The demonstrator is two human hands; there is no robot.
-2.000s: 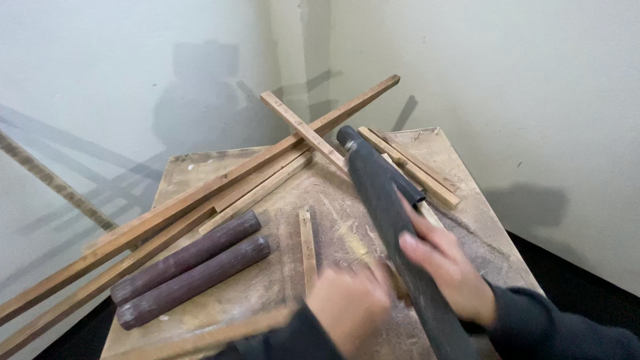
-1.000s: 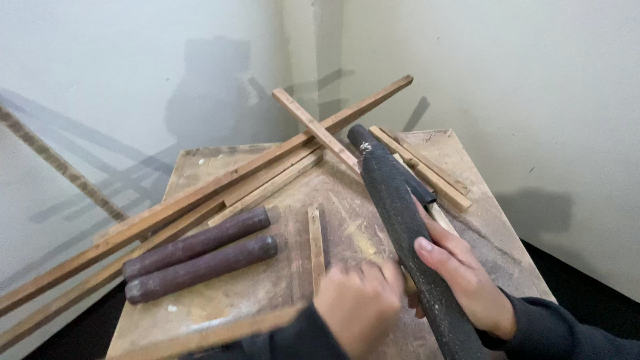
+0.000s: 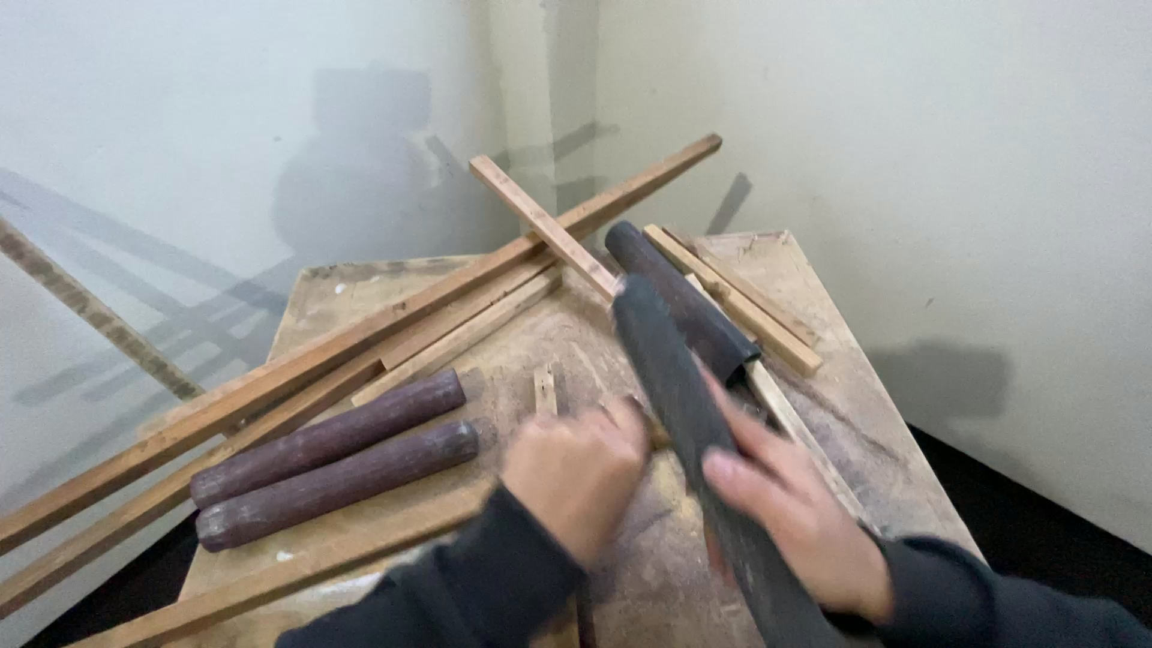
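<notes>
My right hand (image 3: 792, 504) grips a long dark grey piece (image 3: 693, 441), slanting from the middle of the view down to the bottom edge; its material is unclear. Just left of it, my left hand (image 3: 580, 472) is curled and blurred, fingers closed around something small and brownish that it mostly hides. Beyond the grey piece lies a dark tube (image 3: 679, 301) on the wooden tabletop. A reddish wooden strip (image 3: 544, 225) reaches up and left from near the grey piece's far end. Two purple-brown cylinders (image 3: 333, 441) rest side by side at the left.
Long wooden strips (image 3: 360, 337) cross the left side of the worn wooden tabletop (image 3: 783, 261) and overhang it. Short wooden strips (image 3: 738, 301) lie at the back right, and another strip (image 3: 297, 571) runs along the front left. Pale walls (image 3: 945, 135) meet behind the table.
The grey piece in my right hand has shifted, its far end now lower and more of the dark tube behind it showing. My left hand stays close beside it.
</notes>
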